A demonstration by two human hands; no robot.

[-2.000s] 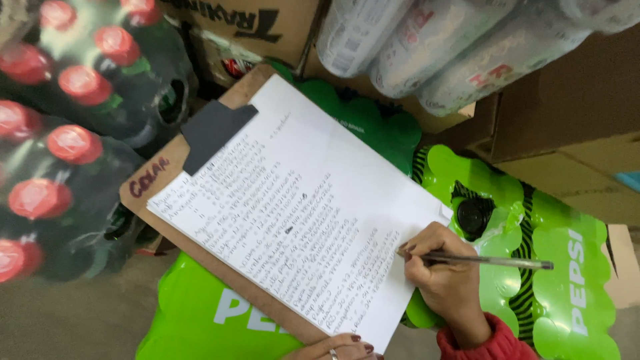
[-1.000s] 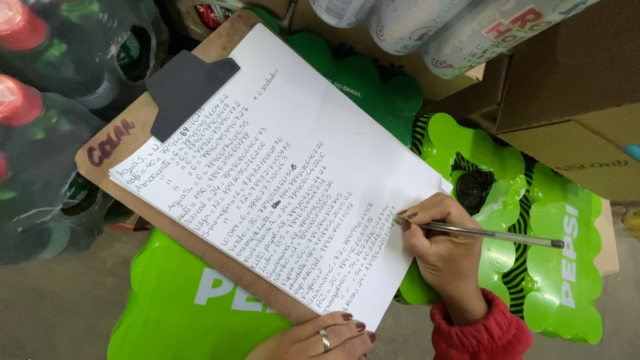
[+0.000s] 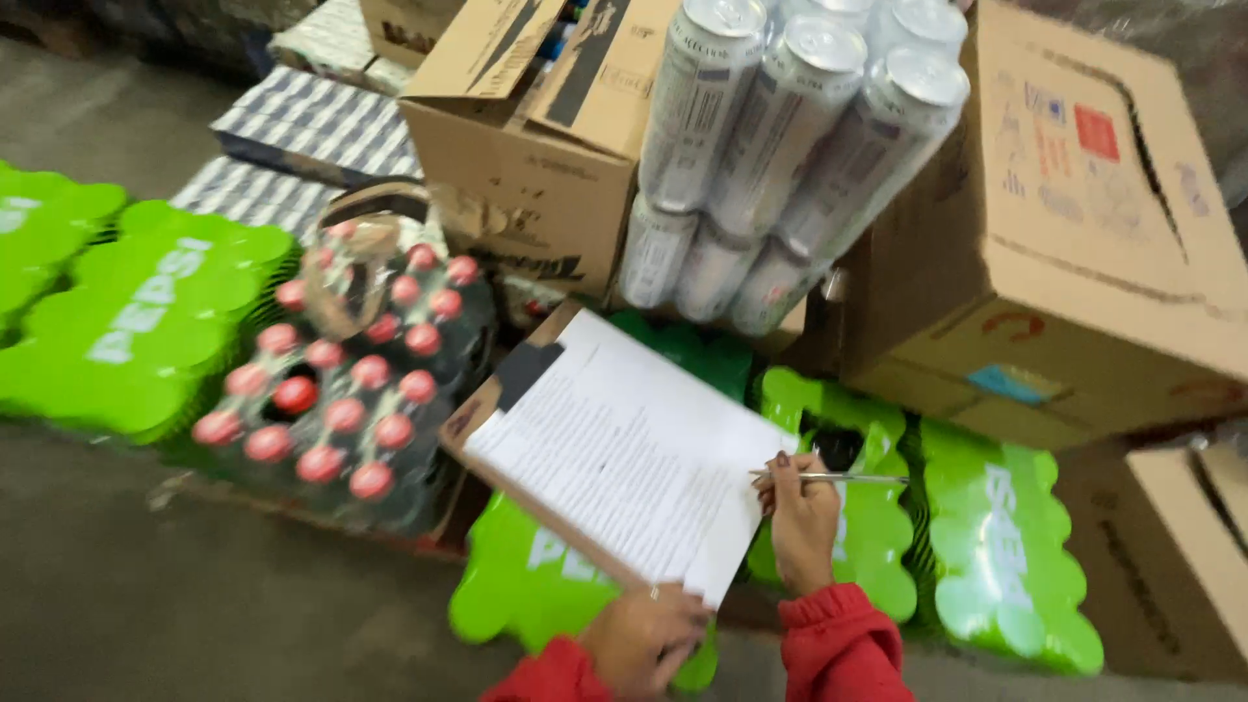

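Note:
A clipboard (image 3: 458, 429) with a dark clip (image 3: 526, 375) lies tilted over green shrink-wrapped packs, bearing white paper (image 3: 634, 458) covered in rows of handwriting. My right hand (image 3: 804, 522) holds a pen (image 3: 848, 478) between thumb and fingers, its tip at the right edge of the sheet. At the lower edge of the clipboard rests my left hand (image 3: 648, 629), a ring on one finger; its fingers lie on the board and paper. Whether they grip the board cannot be told. Both sleeves are red.
Red-capped bottles in wrap (image 3: 346, 414) stand left of the clipboard, beside a green Pepsi pack (image 3: 136, 322). Behind are an opened cardboard box (image 3: 526, 185) and a stack of wrapped cans (image 3: 770, 127). A large carton (image 3: 1111, 214) and another green pack (image 3: 1004, 546) are at the right.
The view has swung up and back, showing more surroundings. My right hand still holds the pen near the sheet's right edge, and my left hand remains at the clipboard's lower edge.

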